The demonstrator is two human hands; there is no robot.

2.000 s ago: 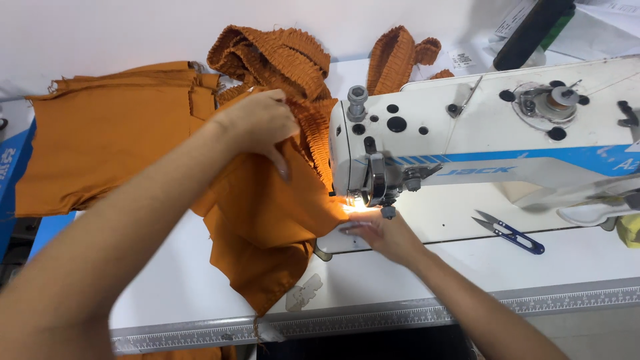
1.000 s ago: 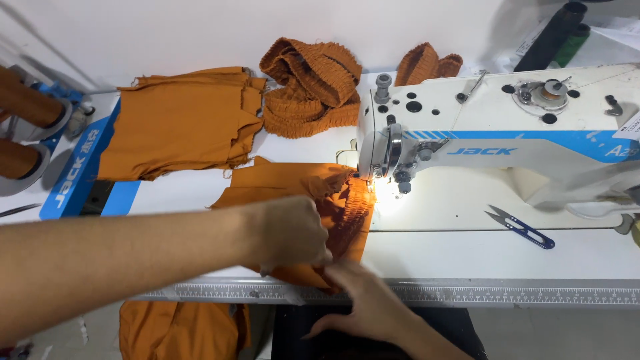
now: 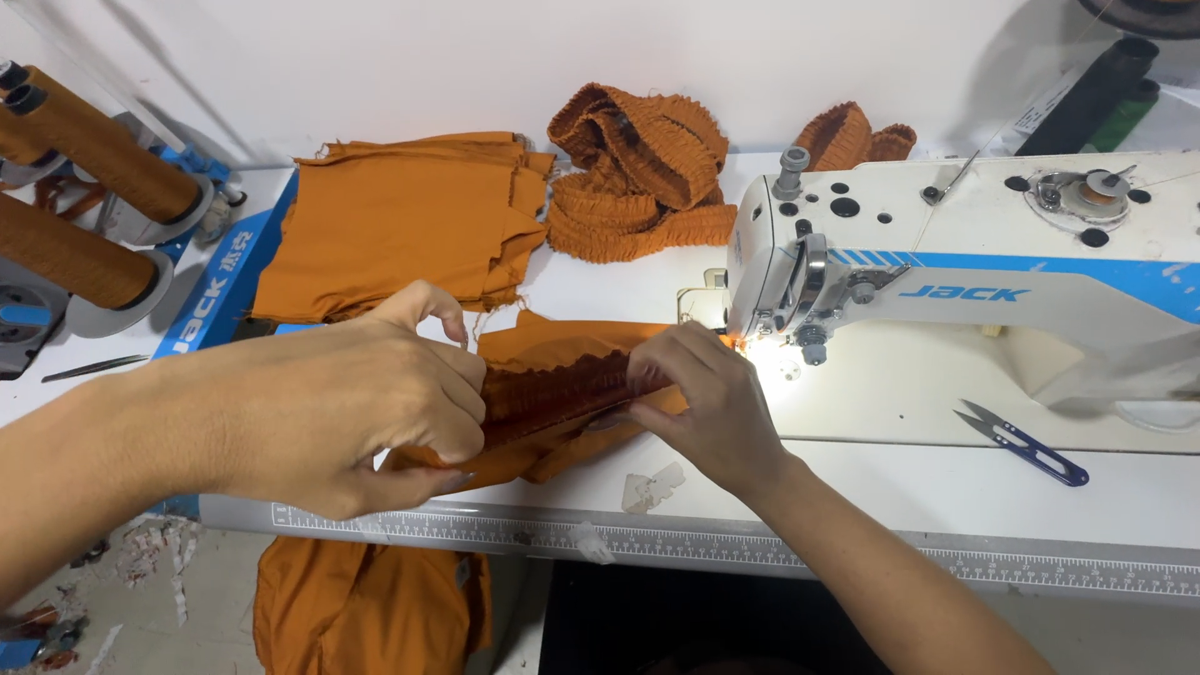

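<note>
An orange fabric piece with a gathered band [image 3: 562, 389] lies in front of the white Jack sewing machine [image 3: 966, 281], its right end near the lit needle area. My left hand [image 3: 403, 403] pinches the piece's left part between thumb and fingers. On the band's right part, just left of the needle, my right hand [image 3: 698, 403] grips the cloth with bent fingers. The band between the hands shows a darker, shaded side. Behind lie a stack of flat orange fabric panels [image 3: 403, 225] and a heap of gathered orange strip [image 3: 647, 178].
Thread snips [image 3: 1027, 445] rest on the machine bed at the right. Orange thread cones [image 3: 112, 150] stand at the far left, beside tweezers [image 3: 94, 367]. A measuring scale [image 3: 656, 544] runs along the table's front edge. More orange cloth [image 3: 370, 600] hangs below it.
Two seconds ago the cloth was spread at the needle with my right hand beside it. Now both hands hold the gathered band left of the needle. The view has shifted left.
</note>
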